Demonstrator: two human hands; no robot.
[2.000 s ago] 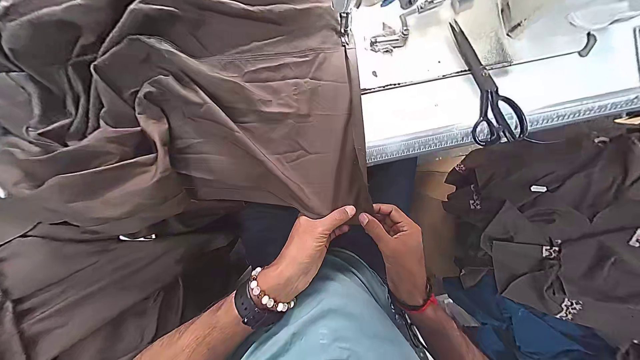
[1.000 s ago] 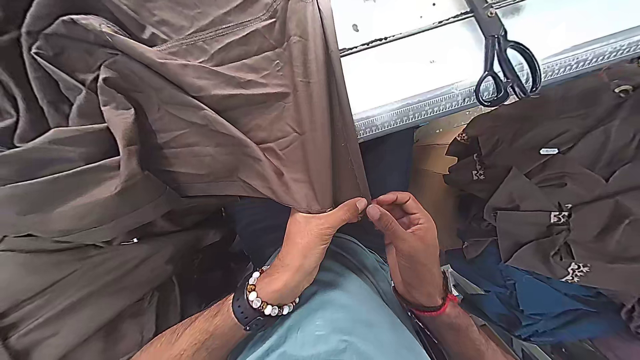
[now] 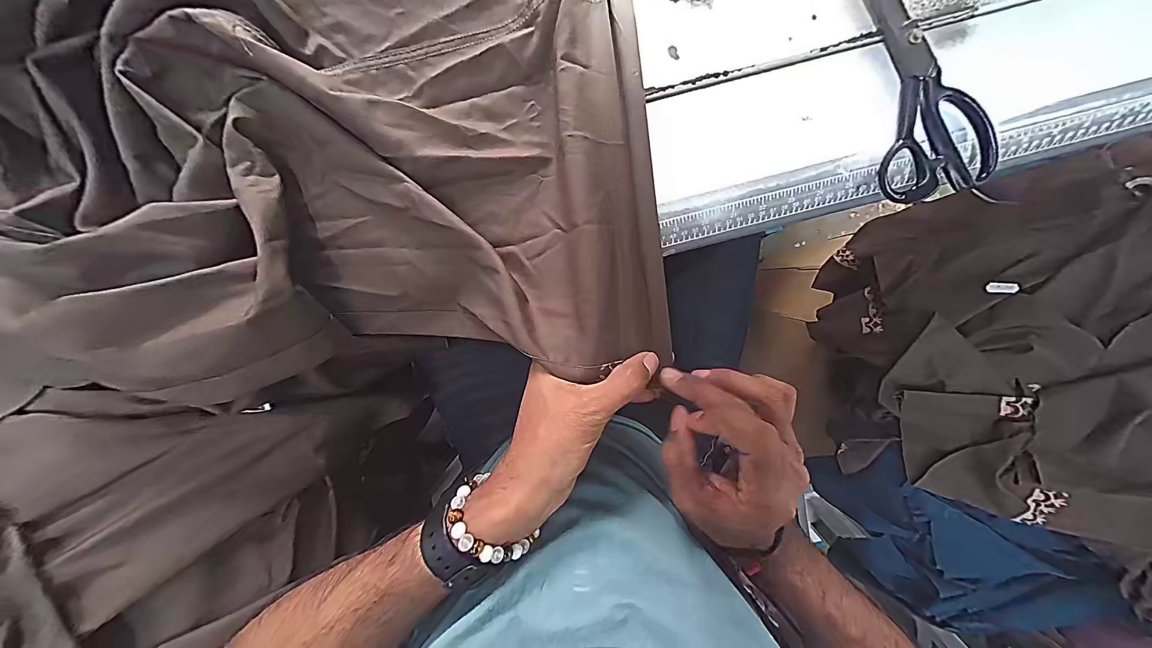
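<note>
A large piece of brown fabric (image 3: 432, 198) lies in folds over the left and middle of the view, with a long straight edge on its right side. My left hand (image 3: 576, 432), with a beaded bracelet and a dark strap at the wrist, pinches the fabric's lower right corner between thumb and fingers. Just right of that corner is my right hand (image 3: 738, 450), its fingers curled and a fingertip at or beside the fabric edge; whether it grips anything is unclear.
Black-handled fabric scissors (image 3: 936, 135) rest on the white work table (image 3: 765, 144), which has a ruler tape (image 3: 774, 211) along its front edge. Dark brown garment pieces (image 3: 972, 360) with pale embroidery are piled at right, above blue fabric (image 3: 954, 549). More brown fabric (image 3: 162, 486) lies lower left.
The fingers of my right hand have curled differently beside the corner. My left hand keeps its pinch on the fabric. The view has shifted, with less of the table showing.
</note>
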